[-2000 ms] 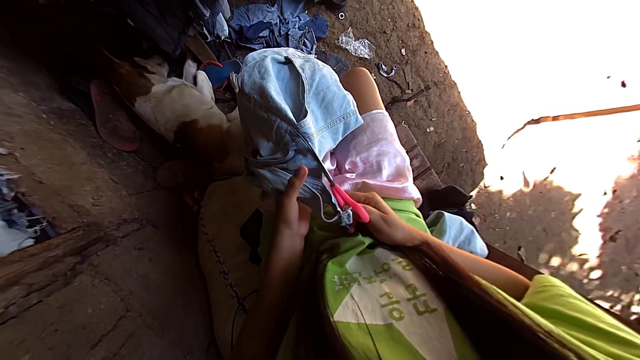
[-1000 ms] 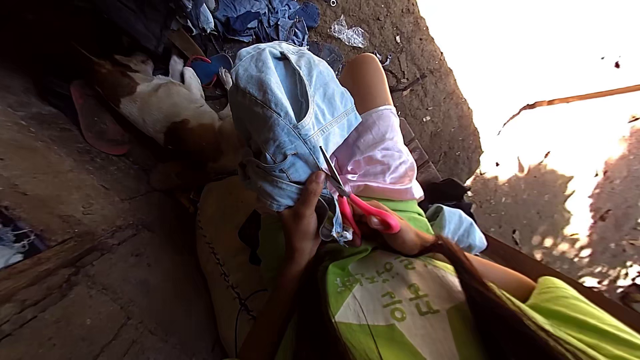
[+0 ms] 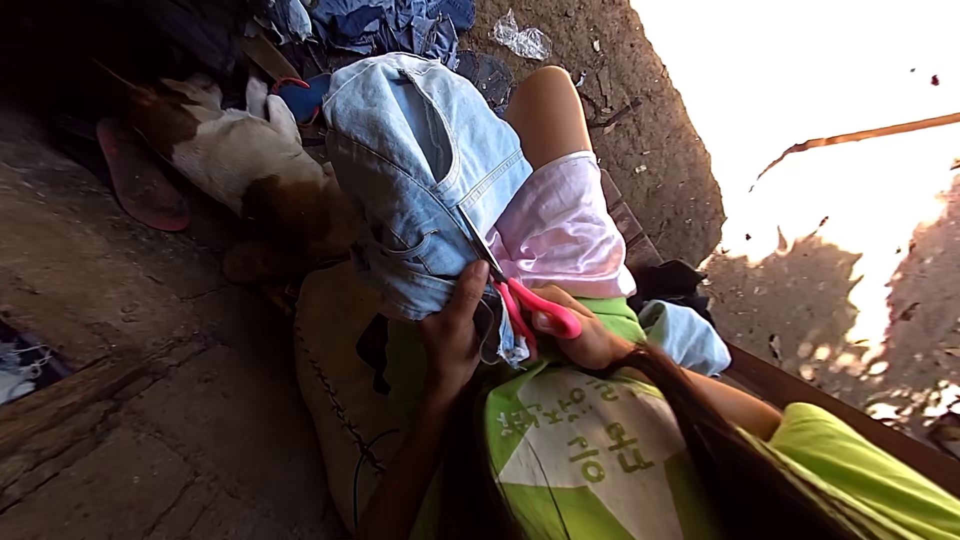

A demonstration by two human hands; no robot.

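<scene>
A light blue denim garment [image 3: 420,142] with a pocket opening and stitched seams lies over my lap. My left hand [image 3: 454,322] grips its lower edge, thumb on top. In my right hand [image 3: 574,330] are scissors with pink handles [image 3: 551,309]; their blades point up and left and lie along the denim beside a seam. Whether the cloth is between the blades, I cannot tell. A frayed denim strip [image 3: 512,346] hangs by the handles. Pink satin shorts [image 3: 562,225] show to the right of the denim.
A brown and white dog [image 3: 240,157] lies on the ground at the left, near a worn slipper sole [image 3: 142,180]. Dark denim pieces [image 3: 390,22] and clear plastic [image 3: 521,37] lie beyond my knee. A stitched sack [image 3: 337,390] is beside me; folded light denim [image 3: 686,337] rests at my right.
My right hand has turned the scissors, showing more of the pink handles than two seconds ago. My left hand has shifted its hold along the denim's lower edge.
</scene>
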